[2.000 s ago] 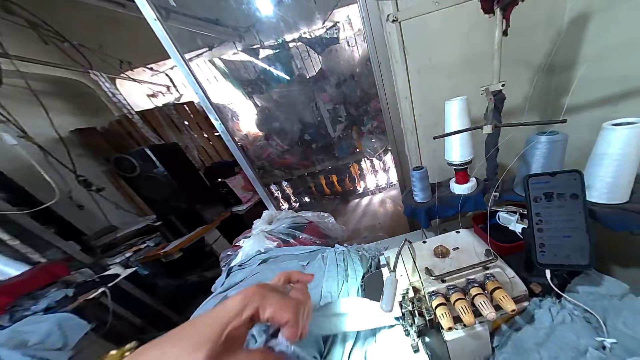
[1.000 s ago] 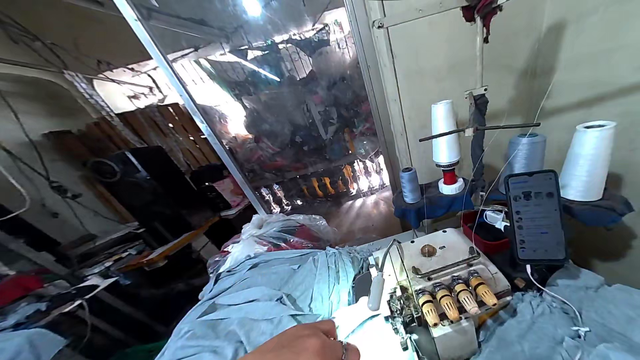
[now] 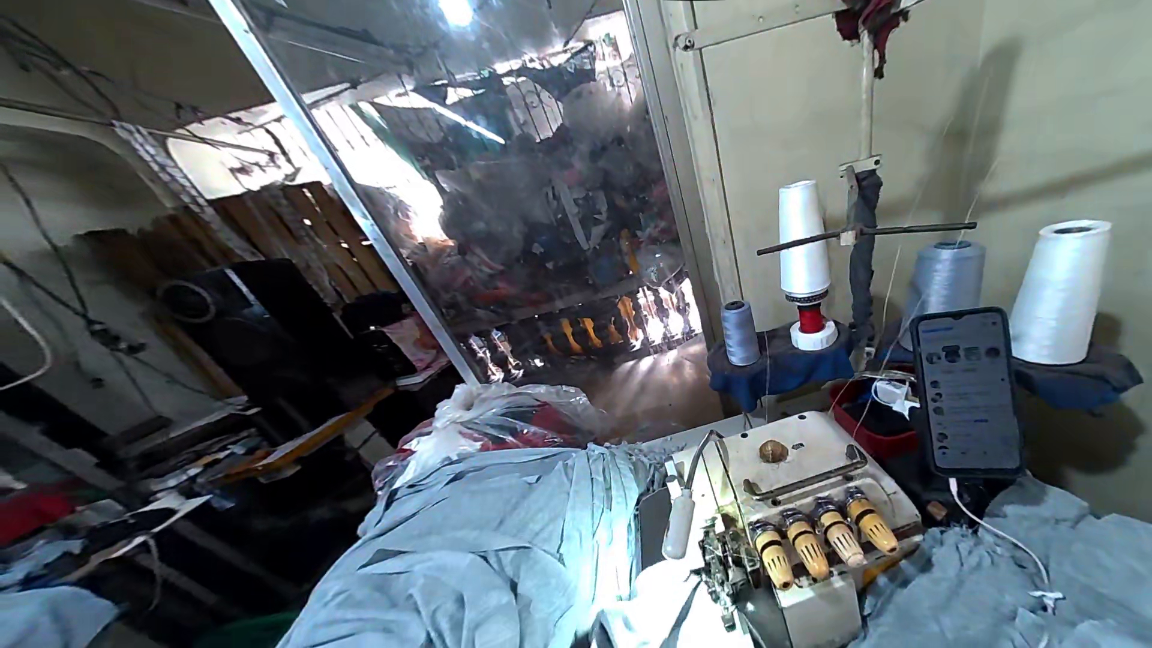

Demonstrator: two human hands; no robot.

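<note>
Neither of my hands shows in the view now. An overlock sewing machine (image 3: 810,450) stands at the lower right, with several yellowish tension knobs (image 3: 808,543) along its front. A small lamp on a bent neck (image 3: 679,524) lights the needle area from the left. Light blue-grey fabric (image 3: 477,531) lies heaped left of the machine, and a brightly lit pale piece (image 3: 670,603) reaches its needle area at the bottom edge. Threads run up from the machine towards the thread stand.
White thread cones (image 3: 1062,292), a grey-blue cone (image 3: 947,281) and a small blue spool (image 3: 740,333) stand behind. A phone (image 3: 967,393) with a white cable is upright at the right. More blue-grey fabric (image 3: 954,576) lies below it. A clear plastic bag (image 3: 513,418) sits beyond the heap.
A hand with bent fingers was over the fabric left of the machine two seconds ago, then lower at the bottom edge; it has now left the view.
</note>
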